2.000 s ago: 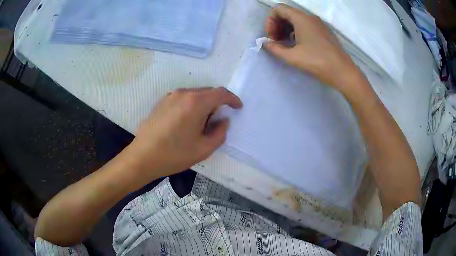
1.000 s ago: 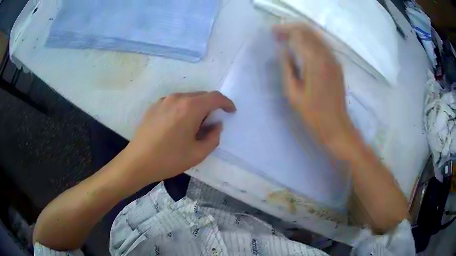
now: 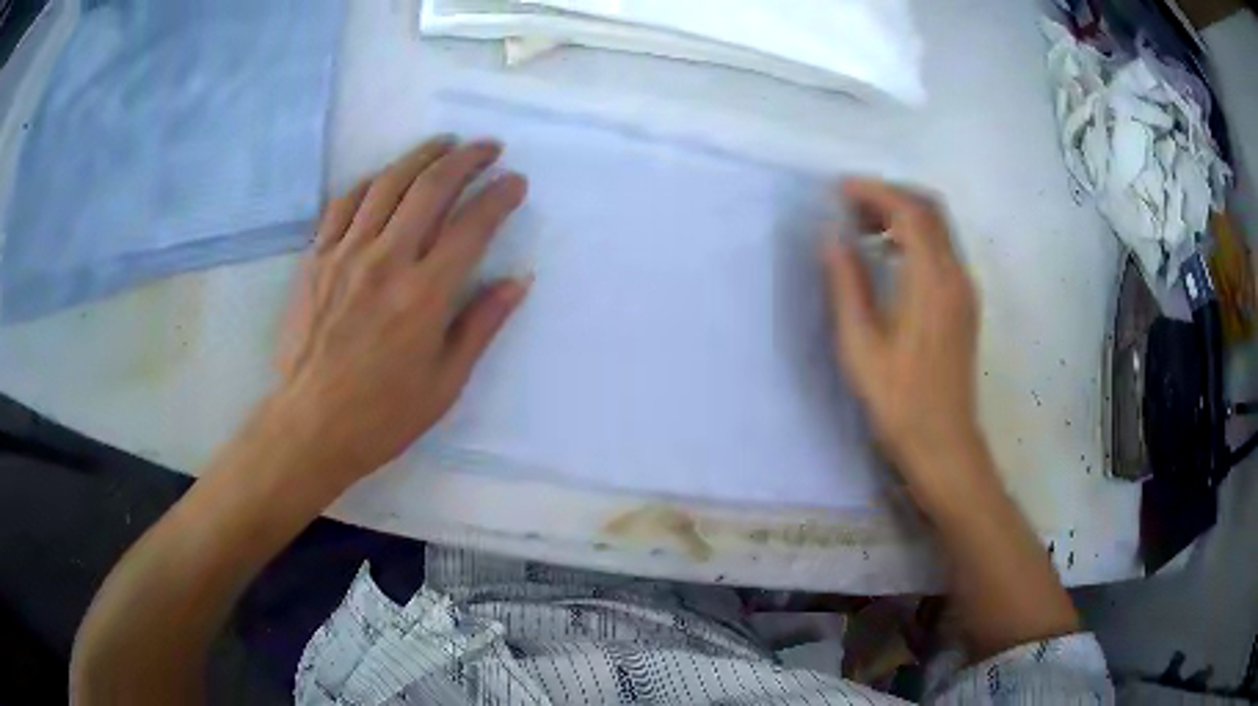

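A thin white interlining sheet (image 3: 662, 317) lies flat over a light blue fabric panel, whose blue edge (image 3: 593, 120) shows along the far side. My left hand (image 3: 393, 297) rests at the sheet's left part, fingers spread, palm down. My right hand (image 3: 904, 310) is at the sheet's right edge, with thumb and forefinger apart and slightly blurred. I cannot tell whether it touches the sheet.
A stack of light blue cut panels (image 3: 180, 138) lies at the far left. A white interlining stack (image 3: 704, 35) lies at the far edge. Crumpled white scraps (image 3: 1138, 152) and a dark iron-like object (image 3: 1173, 400) are at the right.
The view has turned, so the stacks sit further left. My right hand has moved from the sheet's far end to its right edge. My left hand's fingers have spread out flat.
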